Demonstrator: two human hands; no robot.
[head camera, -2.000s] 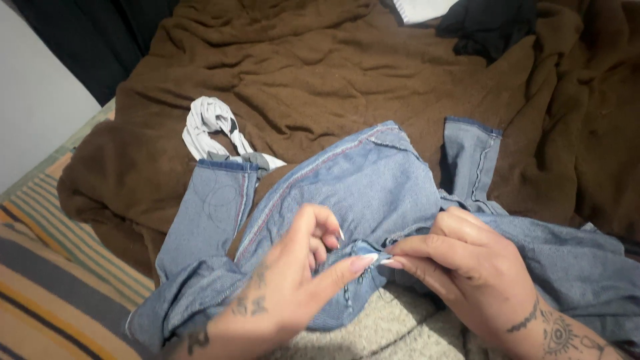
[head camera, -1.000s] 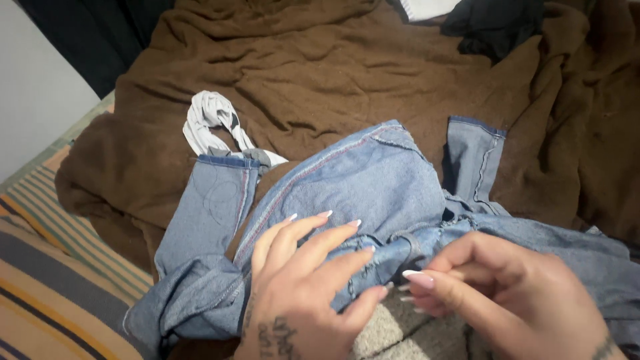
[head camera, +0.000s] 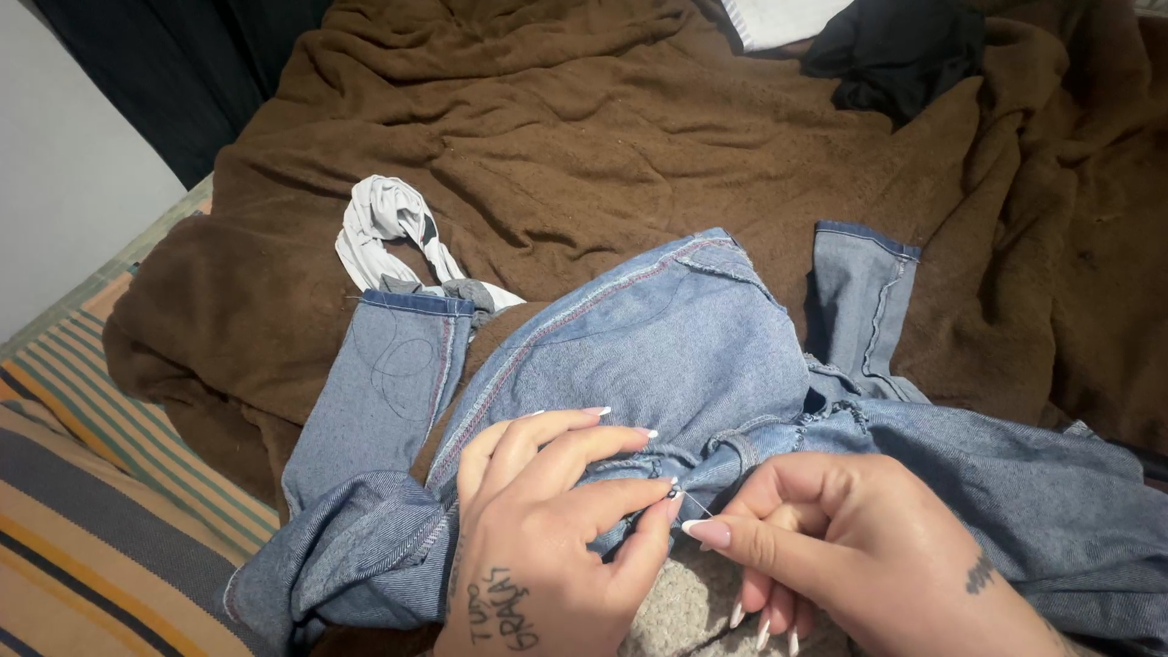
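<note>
Blue denim jeans (head camera: 639, 356), seams showing outward, lie spread in front of me. Near the bottom middle, my left hand (head camera: 570, 520) rests on the denim, its thumb and index fingertip pinching a small dark spot at the seam. Between the two hands runs a thin, light, straight sewing needle (head camera: 699, 502); its far end sits at the left fingertips. My right hand (head camera: 821, 538) pinches its near end between thumb and index finger. Dark thread (head camera: 401, 370) lies in loose loops over the left trouser leg. Frayed stitched edges run just above the hands.
Under the jeans spreads a rumpled brown blanket (head camera: 566, 155). A twisted white cloth (head camera: 388, 214) touches the left leg's hem. Black cloth (head camera: 899, 55) and white cloth (head camera: 785, 18) lie at the back. Striped fabric (head camera: 109, 511) is at the left, a light fuzzy textile (head camera: 680, 602) below the hands.
My left hand's thumb and index finger, apart one second ago, are now together at the seam. My right hand's fingertips have come close to them.
</note>
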